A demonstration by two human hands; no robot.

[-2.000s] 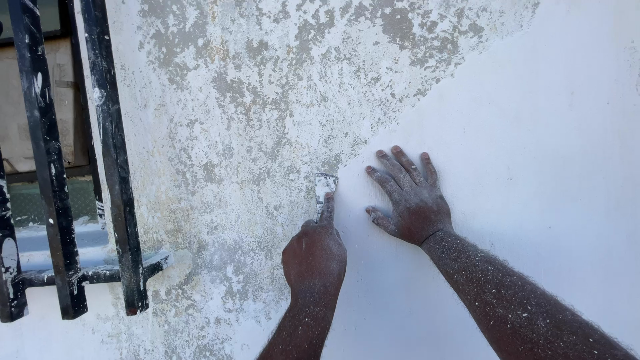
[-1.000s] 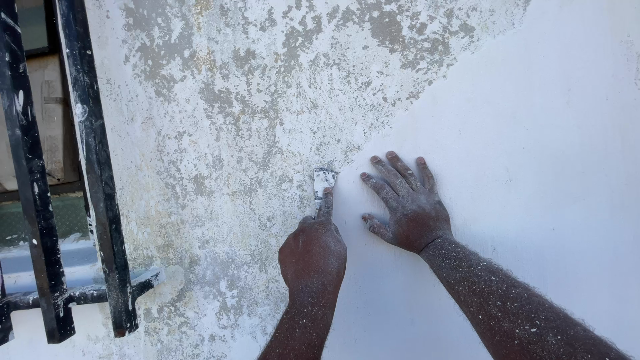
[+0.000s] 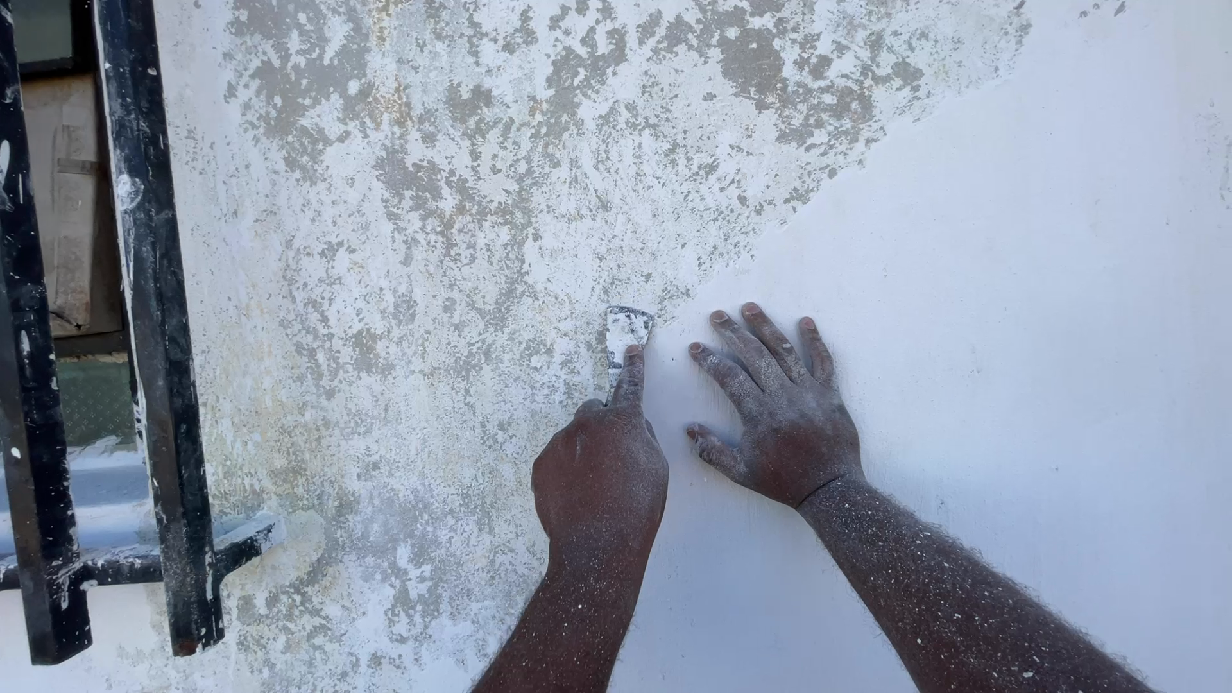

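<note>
My left hand (image 3: 604,472) grips a putty knife or scraper (image 3: 628,332), its forefinger stretched along the metal blade, which is spotted with white. The blade lies against the wall (image 3: 433,385) where patchy, flaking paint meets a smooth white area. The scraper's handle is hidden in the fist. To the right, my right hand (image 3: 789,423) rests palm-down with spread fingers on the smooth white part (image 3: 1011,385), holding nothing. White dust and specks cover both hands and forearms.
Black metal window bars (image 3: 164,337), splashed with white paint, stand out from the wall at the left. Behind them are a pale sill (image 3: 106,491) and a brown panel (image 3: 63,192). Bare grey patches (image 3: 308,77) spread across the upper wall.
</note>
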